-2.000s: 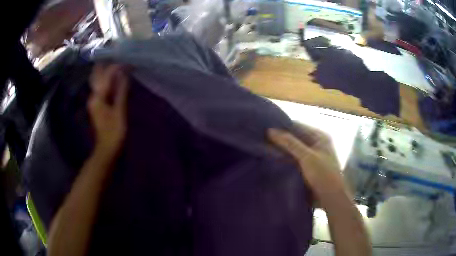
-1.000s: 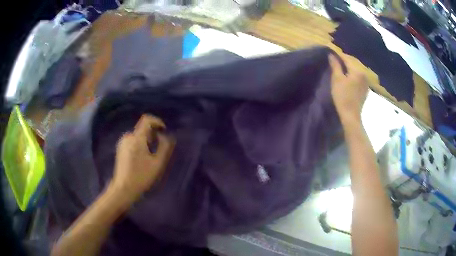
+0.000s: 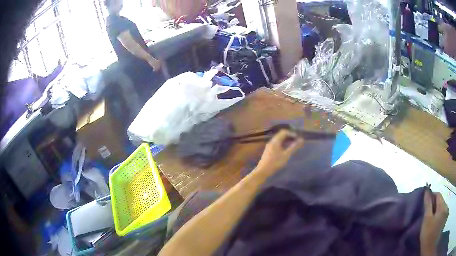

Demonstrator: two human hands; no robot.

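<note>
A dark purplish-grey garment (image 3: 330, 220) lies bunched across the bottom right, nearest me. My right hand (image 3: 434, 217), partly cut off by the lower edge, grips its edge at the far right. My left hand (image 3: 281, 152) reaches over the brown wooden surface. Its fingertips are closed on a thin dark strip (image 3: 255, 135), which runs to both sides of them. Flat grey cloth (image 3: 310, 157) lies under and beside the left hand. A blue patch (image 3: 341, 148) shows at the cloth's right edge.
A yellow-green basket (image 3: 140, 192) stands left of the wooden surface (image 3: 240, 117), above a blue-rimmed basket (image 3: 75, 215). A white bag (image 3: 180, 105) and crumpled grey cloth (image 3: 207, 142) lie behind. A person (image 3: 131, 55) stands back left. Clear plastic (image 3: 330, 60) is piled behind.
The view has swung left and up. My left hand has moved off the garment to the dark strip. My right hand still holds the garment, now lower in view.
</note>
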